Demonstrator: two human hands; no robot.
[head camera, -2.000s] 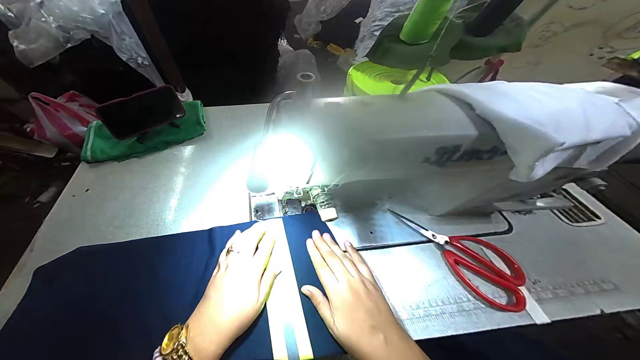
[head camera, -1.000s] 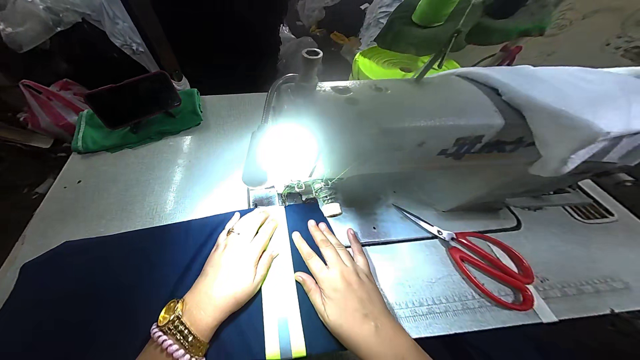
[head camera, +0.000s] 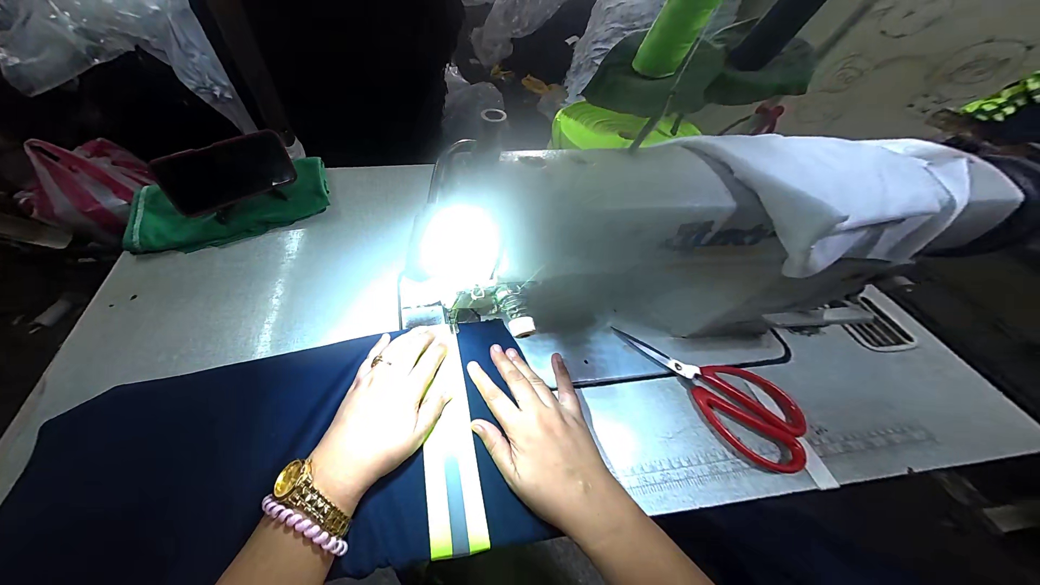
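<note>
My left hand (head camera: 394, 406) lies flat, fingers together, on navy fabric (head camera: 203, 439) and the left edge of a yellow-and-silver reflective tape (head camera: 455, 487). My right hand (head camera: 540, 439) rests with fingers spread on the navy fabric just right of the tape. Neither hand grips anything. Beyond my fingertips, the fabric and tape reach the needle area of a sewing machine (head camera: 617, 244), where glare from a bright lamp (head camera: 461, 244) hides the detail. Red-handled scissors (head camera: 731, 406) lie on the machine bed and table, right of my right hand, their tips pointing toward the machine.
On the table (head camera: 349, 203) at back left, a phone (head camera: 223, 172) leans over a folded green cloth (head camera: 244, 219). A white cloth (head camera: 853, 195) drapes over the machine arm. Green thread (head camera: 674, 36) and a neon-yellow roll (head camera: 609, 126) stand behind. Ruler markings (head camera: 691, 471) run along the front right.
The navy fabric and tape have moved a little toward the machine, and the tape's near end now shows. Both hands remain flat on the work.
</note>
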